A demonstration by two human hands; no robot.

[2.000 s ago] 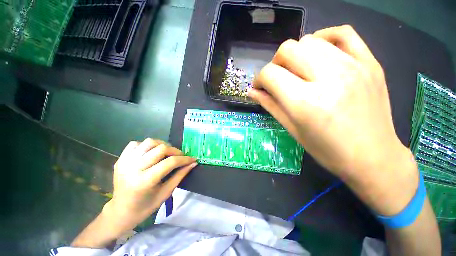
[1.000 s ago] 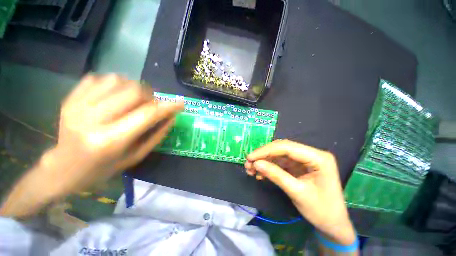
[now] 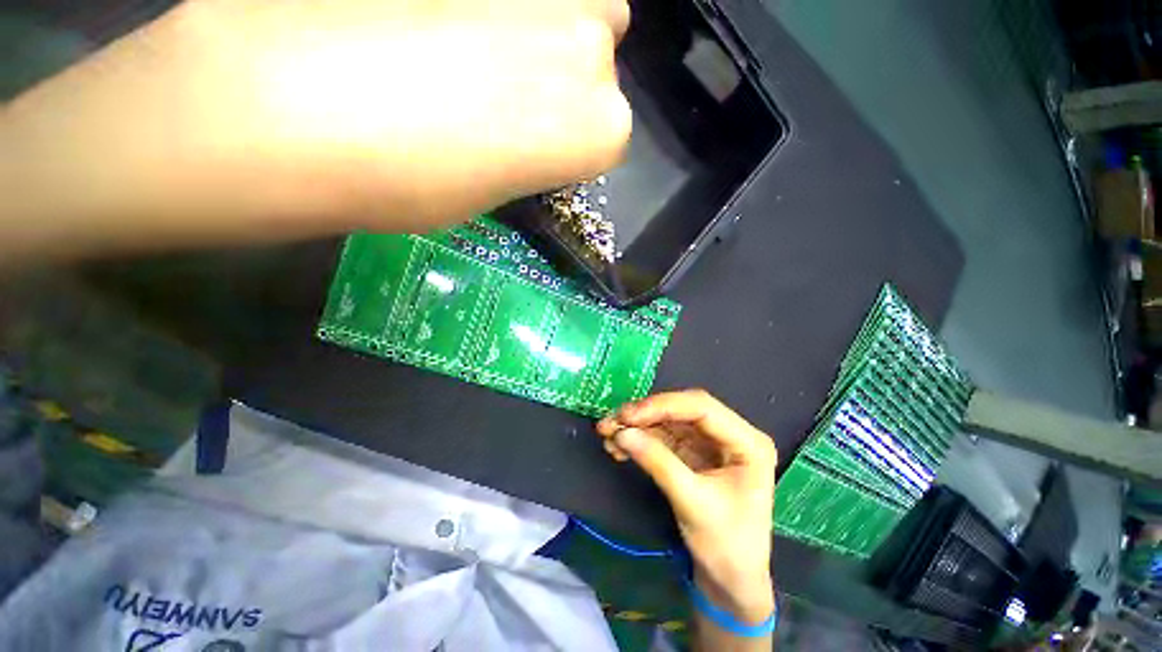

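Observation:
The green PCB panel [image 3: 503, 325] lies tilted on the black ESD mat [image 3: 816, 242]. The black component bin [image 3: 714, 191] stands behind it, with small gold and silver metal components [image 3: 584, 223] heaped in its near corner. My left hand [image 3: 510, 102] reaches over the bin's left side, large and overexposed; its fingertips are hidden or cut off by the upper edge, so its grip cannot be told. My right hand [image 3: 701, 465], with a blue wrist strap, is at the panel's near right corner, thumb and forefinger pinched; whether they hold the panel or a tiny component is unclear.
An overlapped stack of green PCBs [image 3: 879, 420] lies fanned at the right of the mat. A black slotted tray [image 3: 956, 554] is beyond it at the lower right. A blue cord [image 3: 618, 541] runs from the wrist strap to the wearer's light smock. Shelves stand at the far right.
The view has turned and shifted. My left hand has moved from the panel's left end up over the bin. My right hand, over the bin two seconds ago, stays by the panel's near right corner.

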